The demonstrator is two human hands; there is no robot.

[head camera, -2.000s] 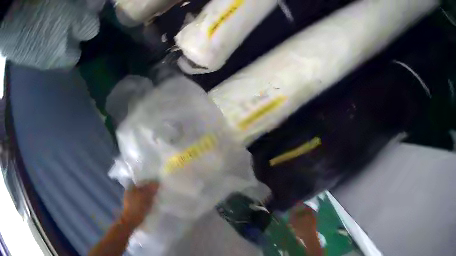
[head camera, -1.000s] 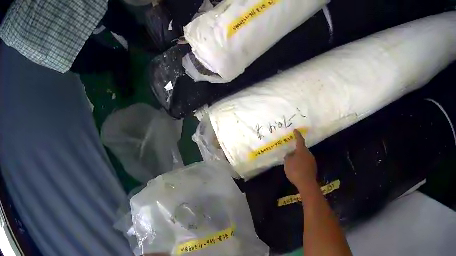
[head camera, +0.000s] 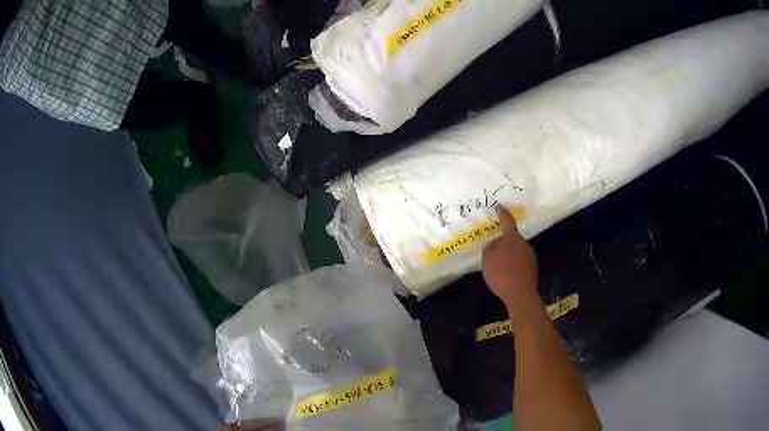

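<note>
A white fabric roll (head camera: 573, 135) lies diagonally, with handwritten black marks and a yellow label (head camera: 455, 242) near its lower left end. My right hand (head camera: 511, 265) has its index finger extended, touching the roll at the label's upper right end. It holds nothing. A clear plastic bag (head camera: 337, 337) with a yellow label (head camera: 346, 393) is at the bottom centre. My left hand (head camera: 253, 425) shows only as a sliver at the bottom edge, by the bag's lower left; its grip is hidden.
A black roll (head camera: 624, 252) with a yellow label lies below the white roll. Another labelled white roll (head camera: 430, 59) and black rolls lie above. Loose clear plastic (head camera: 240, 236) is on the green floor. Blue-grey cloth (head camera: 76, 244) and a person's checked garment (head camera: 84, 50) are left.
Since two seconds ago, my right hand has come up from the bottom onto the white roll's label, and the bag has lowered away from the roll. Over the last second little has changed.
</note>
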